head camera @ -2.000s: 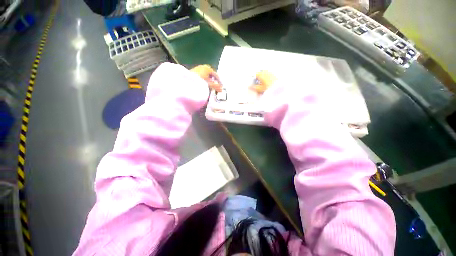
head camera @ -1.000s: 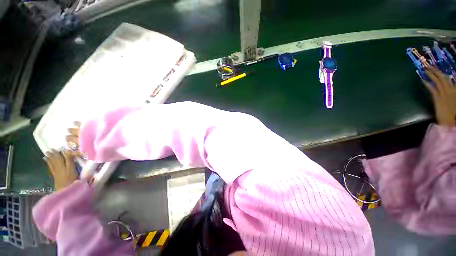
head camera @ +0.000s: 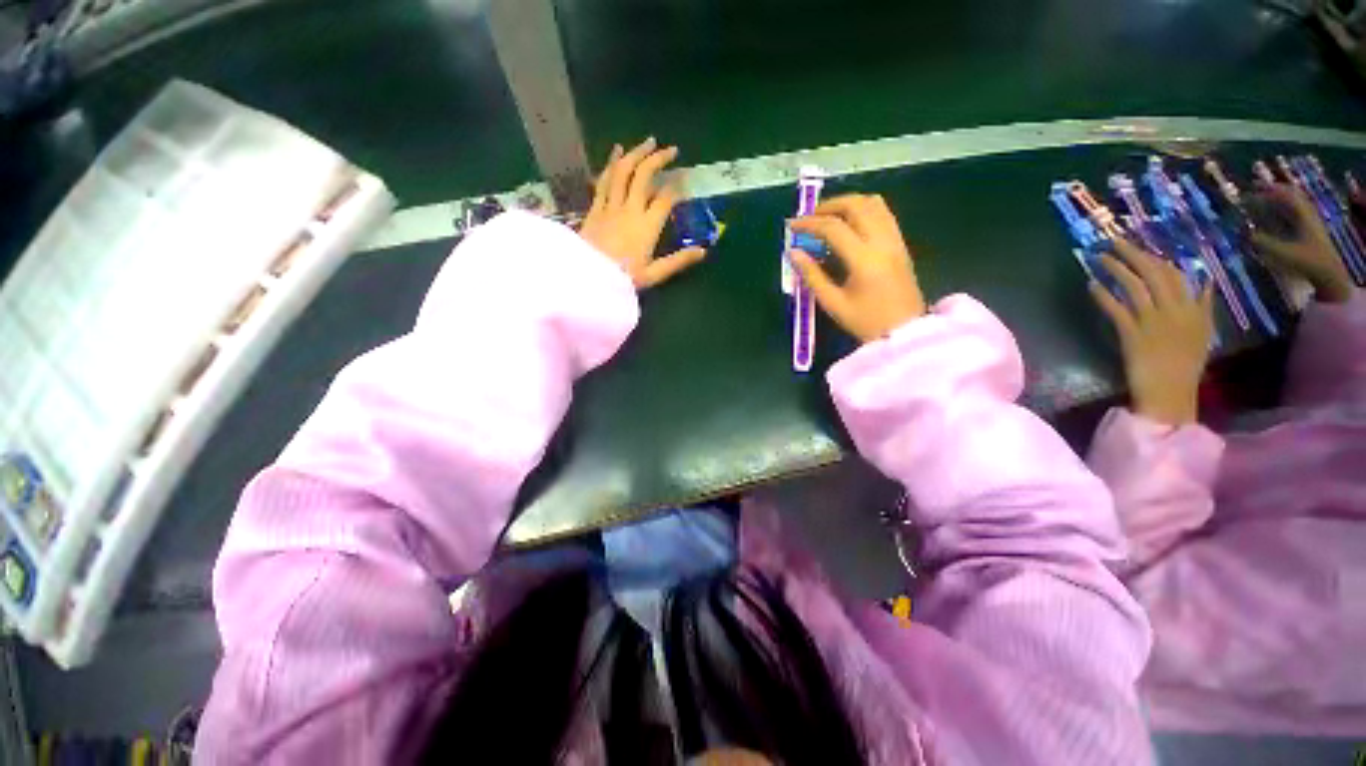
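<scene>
A smartwatch with a purple-and-white strap [head camera: 805,332] lies lengthwise on the dark-green bench [head camera: 674,397]. My right hand [head camera: 864,267] has its thumb and fingers around the watch body and partly hides it. My left hand [head camera: 635,217] is spread, palm down, over the bench by the pale edge strip, holding nothing that I can see. A small blue watch body [head camera: 694,225] lies just right of my left fingers. A white paper label beside the strap is partly covered by my right hand.
A white tray stack [head camera: 165,255] stands at the left, with a few watch bodies in its near pockets. A metal post [head camera: 535,97] rises behind my left hand. At the right, a neighbouring person's hands [head camera: 1161,322] are over several strapped watches [head camera: 1221,270].
The view has swung right. Both my hands have left the white tray; my left is now beside the blue watch body and my right has taken hold of the strapped watch.
</scene>
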